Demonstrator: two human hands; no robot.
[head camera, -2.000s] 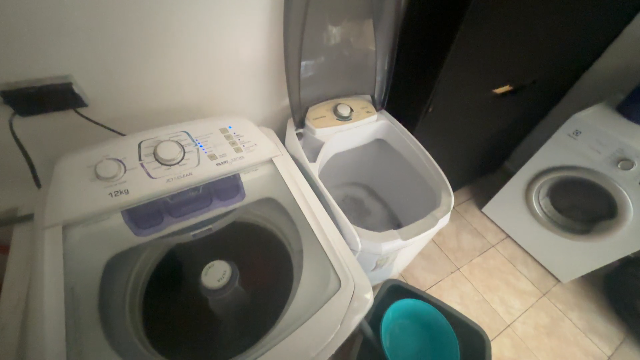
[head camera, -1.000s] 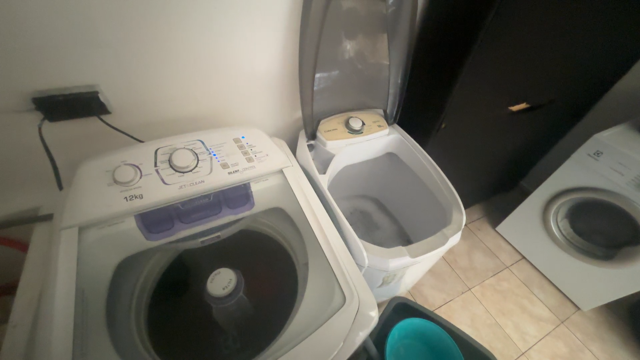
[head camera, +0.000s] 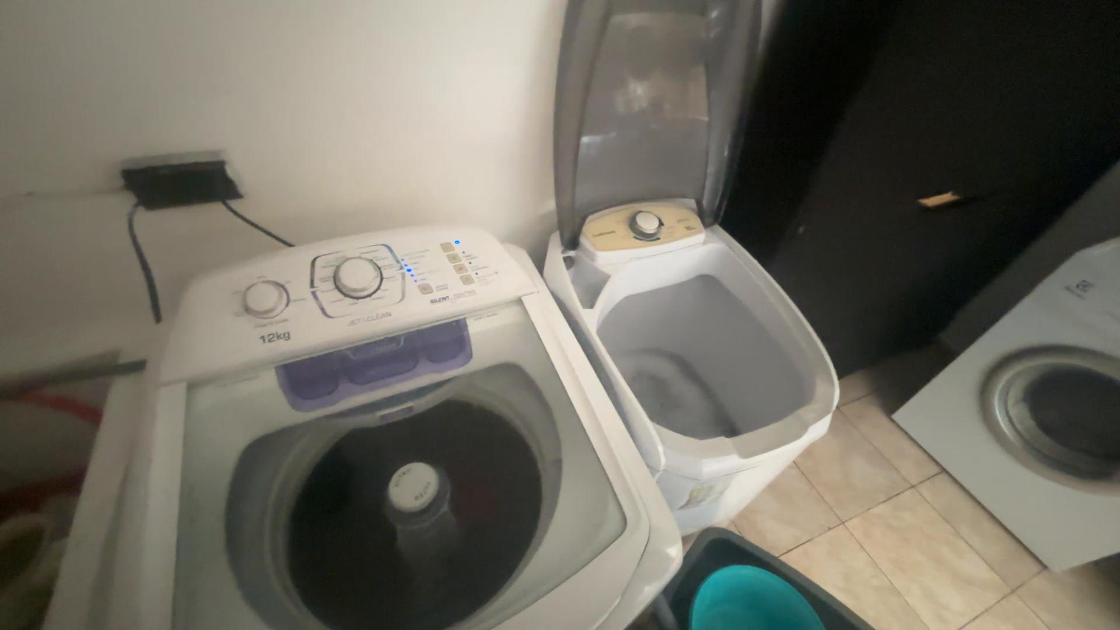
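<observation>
Neither of my hands is in the head view. A white top-load washing machine (head camera: 604, 394) stands nearest, its drum holding dark contents around a white-capped agitator (head camera: 414, 487). Small blue lights glow on its control panel (head camera: 357, 278), beside two round knobs, and a purple dispenser tray (head camera: 376, 363) lies below them. Close on its right is a smaller white tub washer (head camera: 822, 385) with a grey inside. Its smoky lid (head camera: 647, 114) stands raised, and a dial (head camera: 647, 224) sits on its beige panel.
A teal basin (head camera: 752, 604) rests in a dark grey tub (head camera: 713, 551) at the bottom. A white front-load machine (head camera: 962, 420) stands on the tiled floor (head camera: 884, 560) at right. Behind is a black cabinet (head camera: 875, 219). A black outlet box (head camera: 181, 181) with cables is on the wall.
</observation>
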